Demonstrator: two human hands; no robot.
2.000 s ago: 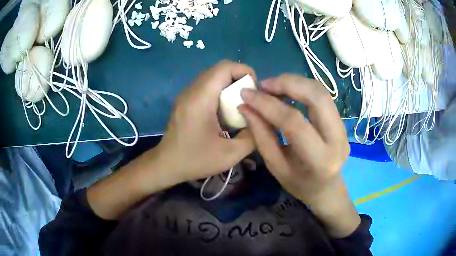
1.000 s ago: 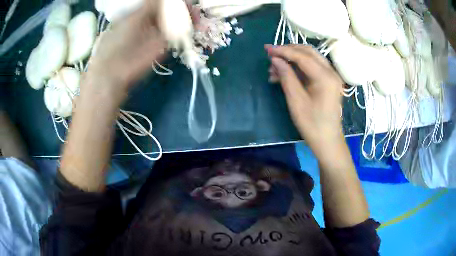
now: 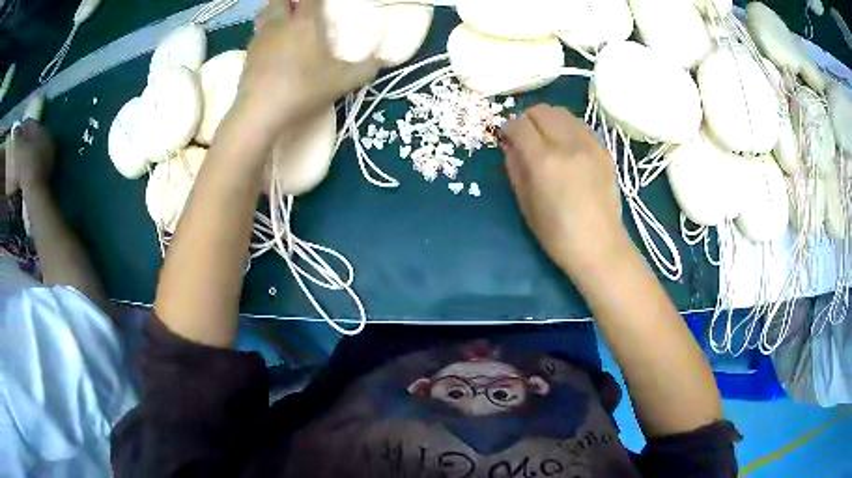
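My left hand [image 3: 297, 70] is at the upper left, its fingers at a cream rounded device [image 3: 352, 26] near the top edge; whether it grips the device cannot be told. My right hand [image 3: 560, 177] is at the right edge of the pile of loose white port covers [image 3: 437, 126], fingertips curled together at the bench surface. Whether a piece is between these fingertips is hidden. Another cream device [image 3: 306, 154] with a looped cord [image 3: 322, 271] lies just right of my left forearm.
The dark green bench [image 3: 420, 252] has a pale curved edge. Cream devices [image 3: 157, 126] lie at the left; many more [image 3: 645, 91] with hanging cords [image 3: 747, 299] are piled at the right. A coworker's hand and forearm [image 3: 47, 177] show at the far left. Blue floor shows below right.
My hands have separated. The device that both held has left the centre. My left hand is up at the upper-left devices; my right hand has moved onto the port cover pile. The view has shifted.
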